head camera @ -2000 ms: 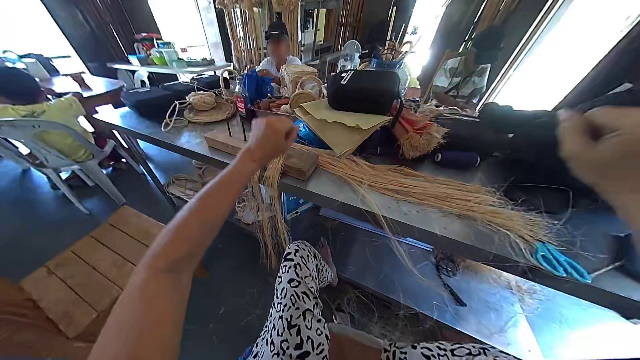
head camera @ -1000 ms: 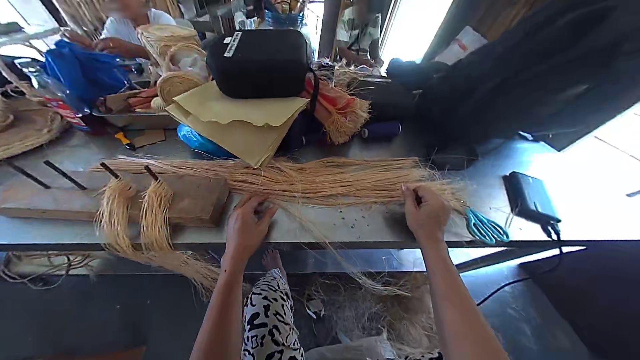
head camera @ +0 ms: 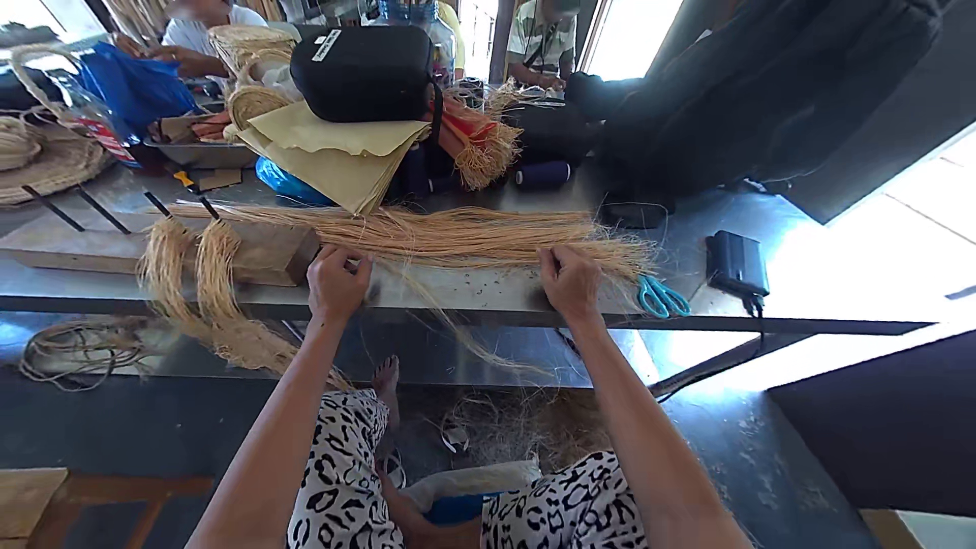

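A long bundle of straw-coloured plant fibres (head camera: 473,232) lies lengthwise on the metal-topped table. My left hand (head camera: 338,282) is at its near edge, beside the right end of a wooden block (head camera: 267,255), fingers curled. My right hand (head camera: 570,280) rests at the bundle's near edge farther right, fingers bent. Whether either hand pinches strands cannot be made out. Several dark pegs stand up from the block, and two fibre hanks (head camera: 217,259) loop over pegs and hang past the table edge. Teal-handled scissors (head camera: 662,297) lie right of my right hand, blades hidden under the fibres.
Behind the bundle are a black case (head camera: 362,72) on tan sheets (head camera: 328,152), a dark thread spool (head camera: 543,174) and a blue plastic bag (head camera: 137,88). A black device (head camera: 736,263) with a cable sits at right. Fibre scraps (head camera: 534,423) lie below. Other people sit beyond the table.
Two seconds ago both hands were raised above the table; now both are down at the fibre bundle. Since one second ago they have hardly moved. The view has swung considerably.
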